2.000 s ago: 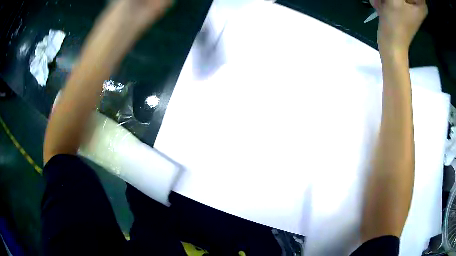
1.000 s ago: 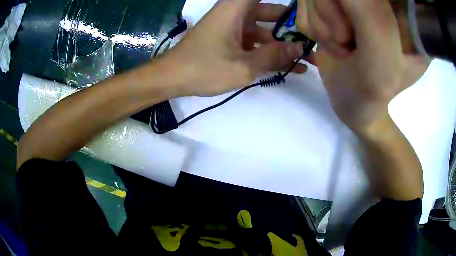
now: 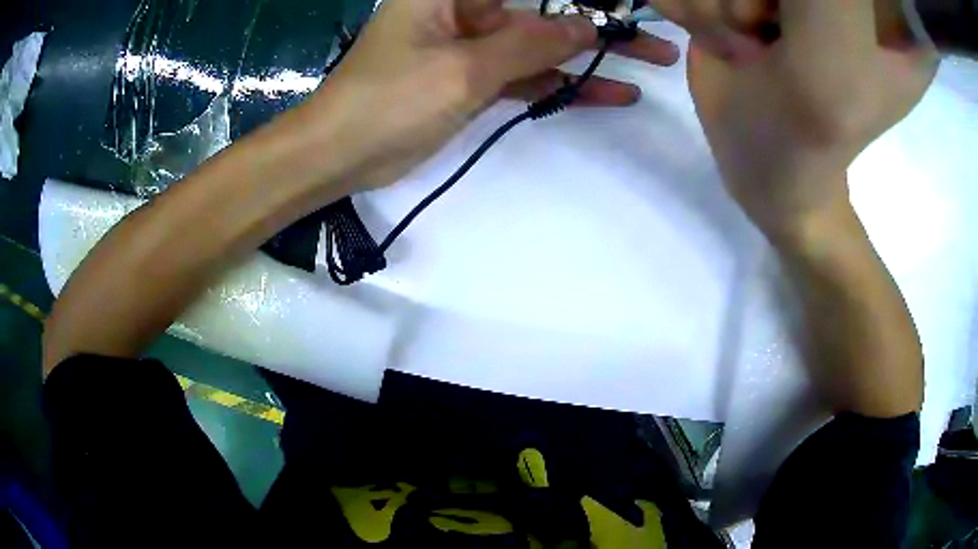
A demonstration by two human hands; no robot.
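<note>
My left hand (image 3: 483,64) holds a small circuit board (image 3: 593,13) at the top edge, which cuts it off. A black output cord (image 3: 456,175) runs from the board past a ribbed strain relief (image 3: 552,102) down to a bundled coil (image 3: 352,245) beside my left forearm. My right hand (image 3: 788,80) is curled beside the board at the top right. Its fingertips are partly cut off, and I cannot tell what they hold. White sheets (image 3: 558,268) lie under the work.
A whitish tape-wrapped foam roll (image 3: 279,332) lies at the near left under my left forearm. Clear film (image 3: 177,118) and a white tissue (image 3: 18,97) lie on the dark glossy surface at left. Yellow-black floor tape (image 3: 231,401) shows lower left.
Over the last second both hands and the board have shifted slightly upward in view. Before that my hands came in from the far edge, apart, and the board and cord came into view.
</note>
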